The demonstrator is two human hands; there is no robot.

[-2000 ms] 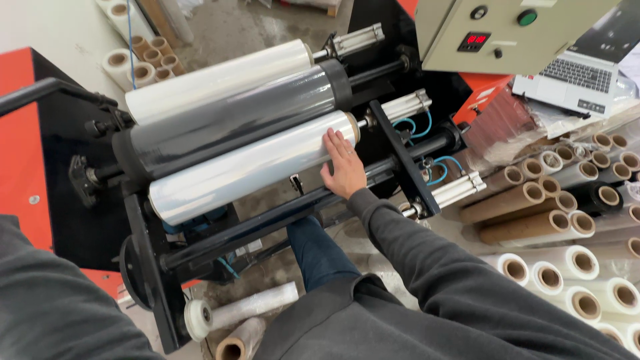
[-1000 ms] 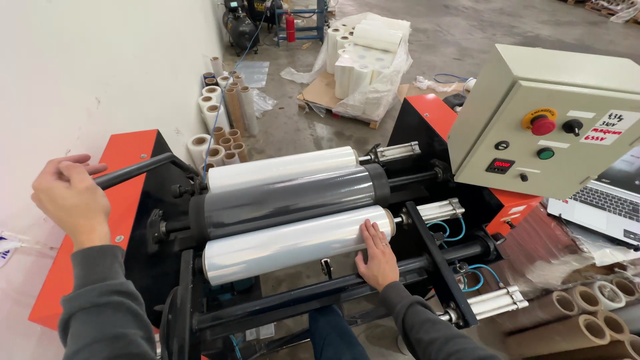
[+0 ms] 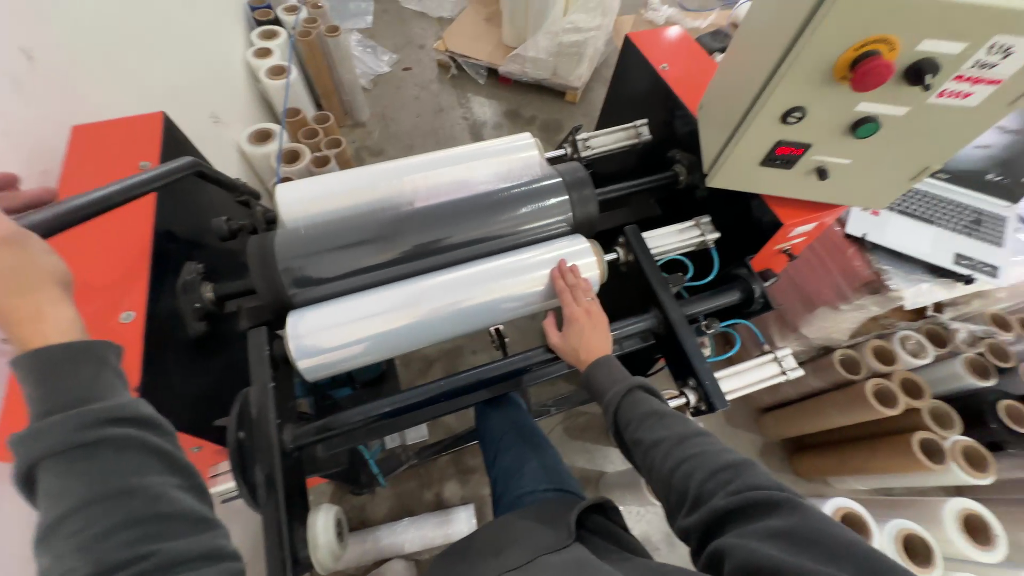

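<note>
My right hand (image 3: 579, 318) lies with its fingers on the right end of the front roll of clear plastic film (image 3: 432, 308), mounted on the winding machine. At the left edge of the view, my left hand (image 3: 32, 276) is at the end of a black lever handle (image 3: 112, 196); the frame cuts it off, so its grip cannot be told. Behind the front roll is a dark rubber-like roller (image 3: 424, 240), and beyond that a second film roll (image 3: 408, 172). White pneumatic cylinders (image 3: 680, 238) with blue hoses flank the rolls' right ends.
A control box (image 3: 864, 104) with a red stop button overhangs the upper right. Beside it lies an open laptop (image 3: 952, 224). Film rolls and cardboard cores (image 3: 864, 400) stack at the right; more cores (image 3: 308, 136) stand by the wall. A wrapped pallet (image 3: 552, 48) is beyond.
My left hand has come up to the black lever's end, where two seconds ago only my left sleeve showed. My right hand remains on the front roll. The view has swung up and back down.
</note>
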